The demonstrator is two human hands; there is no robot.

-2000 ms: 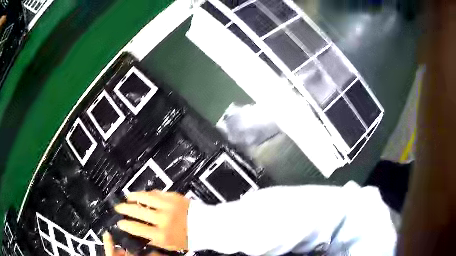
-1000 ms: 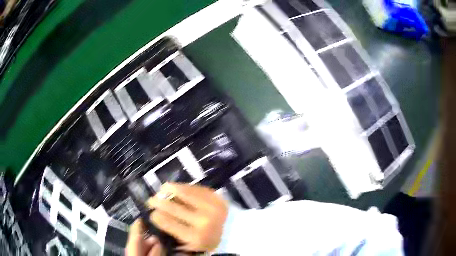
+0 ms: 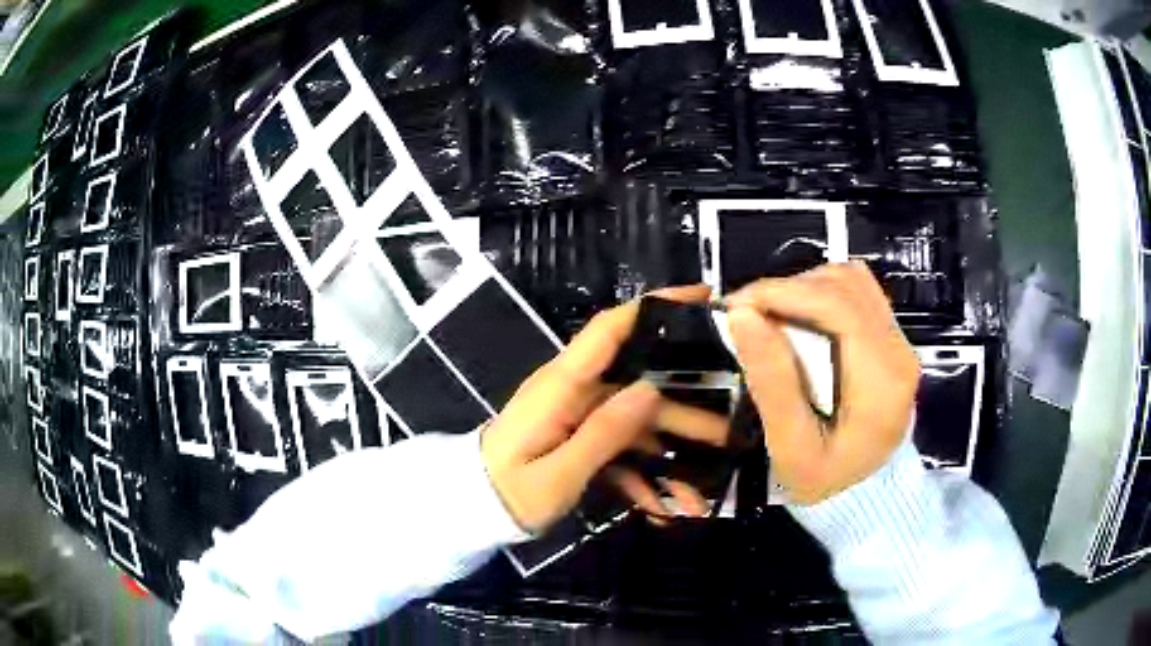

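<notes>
My left hand (image 3: 568, 423) holds a dark shiny rectangular unit (image 3: 688, 343) near the middle of the view, thumb on top and fingers beneath. My right hand (image 3: 827, 372) is at the unit's upper right edge, with fingertips pinched there; a thin white piece shows between its fingers, though its exact shape is unclear. The adhesive sheet (image 3: 486, 341) lies diagonally on the tray left of the unit, partly behind my left hand. Its upper cells are open windows and its lower cells are black.
A glossy black blister tray (image 3: 543, 164) holds several white-bordered parts (image 3: 773, 240). Another tray with white-bordered parts (image 3: 95, 271) is at the left. The stack of fresh sheets (image 3: 1092, 252) stands at the right edge, with a greyish clear scrap (image 3: 1048, 343) beside it. Green surface shows behind.
The view has swung left and down. Both hands are now fully visible around the unit, and the sheet appears closer to the centre. The stack has shifted to the right edge.
</notes>
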